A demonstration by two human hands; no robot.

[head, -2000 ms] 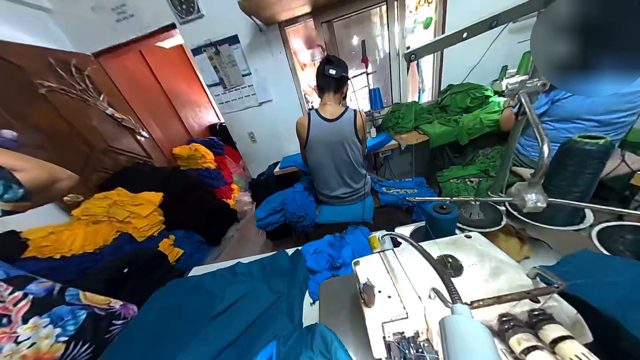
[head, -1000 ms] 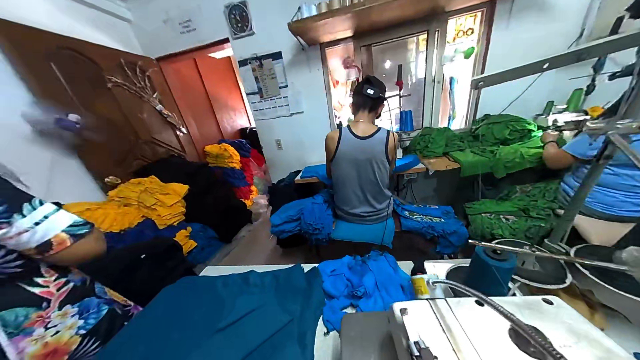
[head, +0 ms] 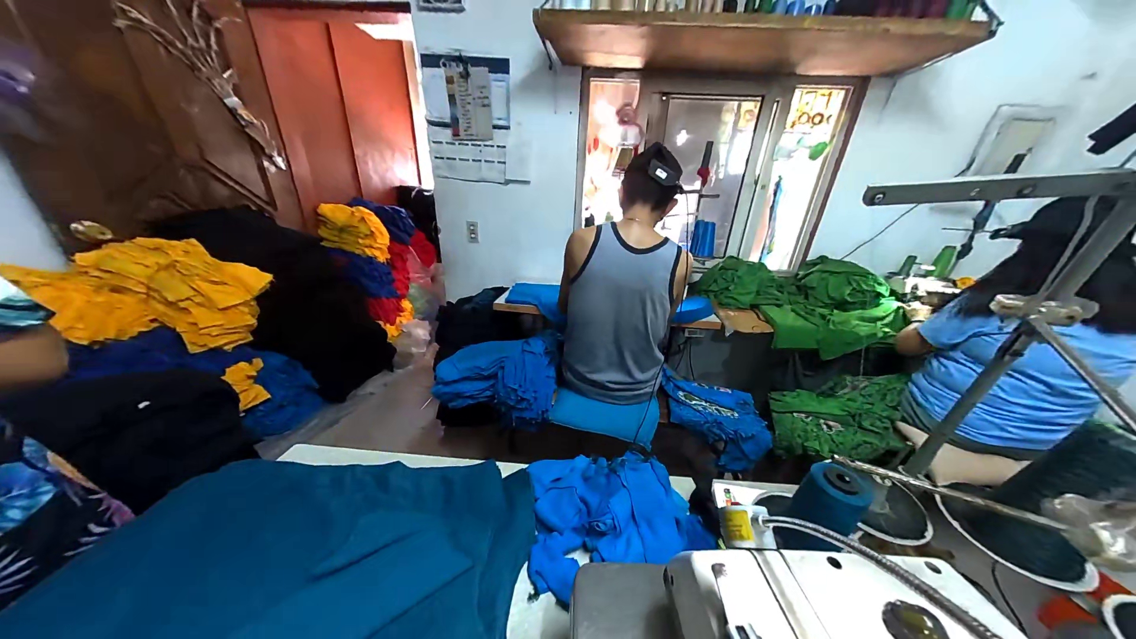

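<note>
Neither of my hands shows in the head view. Nearest to me at the lower right is a white sewing machine (head: 781, 590), with a lamp's flexible metal neck (head: 879, 559) curving over it. A dark teal cloth (head: 293, 550) lies spread over the left of the white table (head: 390, 457). Beside it is a crumpled heap of bright blue fabric (head: 612, 515). A small bottle with a yellow label (head: 745, 525) and a teal thread cone (head: 830, 497) stand behind the machine.
One person (head: 626, 302) sits ahead, back turned, between blue garment bundles (head: 501, 382). Another person (head: 1021, 355) sits at right by green fabric (head: 825, 302). Someone's arm (head: 31, 355) shows at the left edge, near yellow cloth piles (head: 169, 284). A metal thread stand (head: 985, 382) rises at right.
The view has swung, so the sewing machine now sits lower in the frame. The person at the left edge shows less than one second ago.
</note>
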